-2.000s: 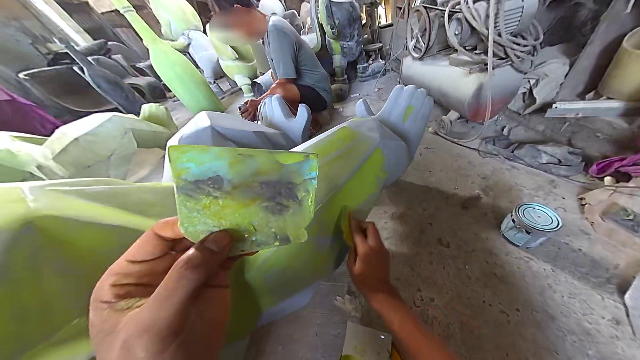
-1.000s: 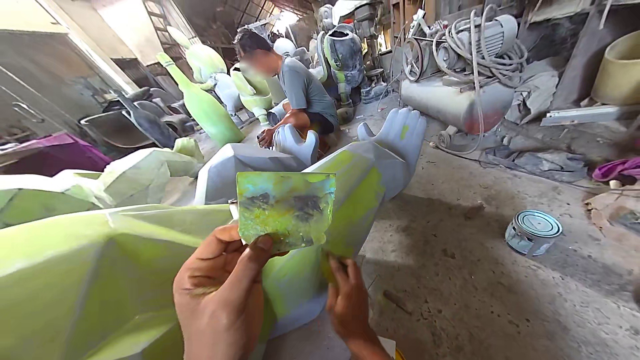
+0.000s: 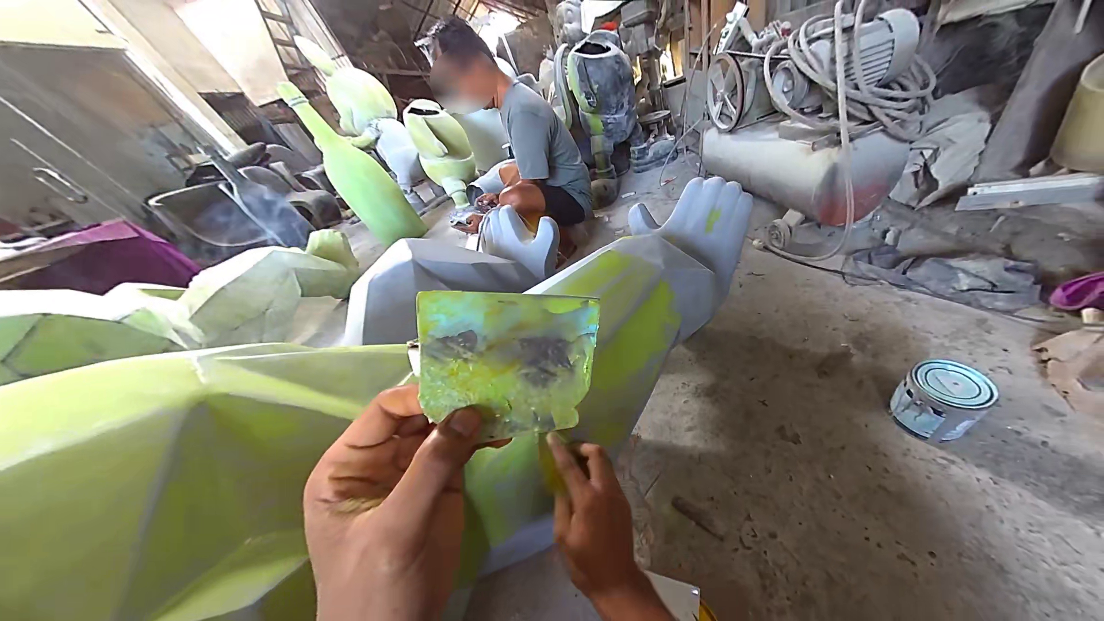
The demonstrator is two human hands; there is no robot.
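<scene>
Upright in my left hand [image 3: 392, 509] is a thin rectangular plate [image 3: 509, 362] smeared with green, blue and dark filler, pinched between thumb and fingers. My right hand [image 3: 595, 517], lower and to the right, grips a small yellowish spreader [image 3: 552, 466], its far end partly hidden behind the plate. The spreader is at the arm of a large faceted sculpture [image 3: 621, 319], grey with yellow-green patches, which ends in a raised sculpted hand [image 3: 703, 224]. Whether the spreader touches the surface cannot be told.
A metal can [image 3: 944, 401] with a lid stands on the concrete floor to the right. Beyond the sculpture a person [image 3: 543, 138] squats among green and grey figures. An air compressor tank [image 3: 802, 168] with coiled hose lies at the back right. A pale green faceted form [image 3: 155, 466] fills the left.
The right hand has moved in closer to the left hand and the plate, its spreader now partly behind the plate. The view has shifted somewhat.
</scene>
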